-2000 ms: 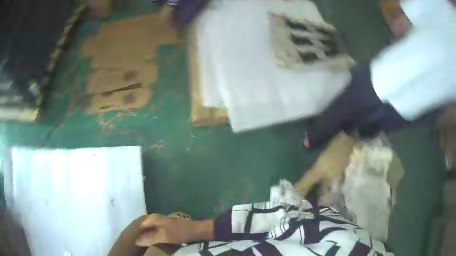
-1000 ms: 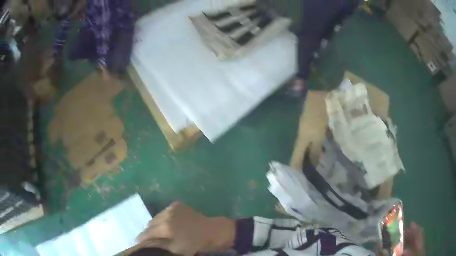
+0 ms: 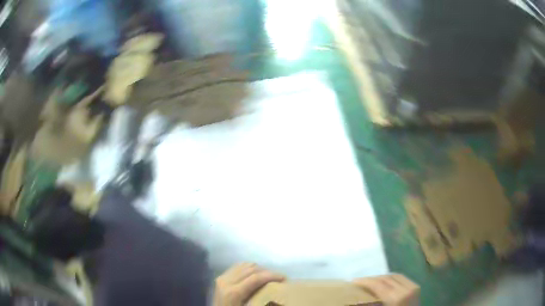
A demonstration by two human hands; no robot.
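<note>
The frame is blurred. My left hand point(image 3: 246, 284) and my right hand point(image 3: 391, 288) are at the bottom edge, cut off by it. Between them is a piece of brown cardboard point(image 3: 320, 293); both hands grip its ends. Its lower part is out of the picture, so I cannot tell if it is flat or folded. A large white sheet point(image 3: 281, 179) lies on the green floor in front of the hands.
Brown die-cut blanks point(image 3: 469, 203) lie on the floor at the right. A dark, plastic-covered stack point(image 3: 454, 60) stands at the upper right. More brown cardboard point(image 3: 197, 95) lies at the sheet's far left. People, blurred, are at the left, with a dark-clothed leg point(image 3: 149, 257) near the sheet.
The view has swung left, so the white sheet is now central. Both hands are now at the cardboard at the bottom edge. The phone and crumpled papers are out of view.
</note>
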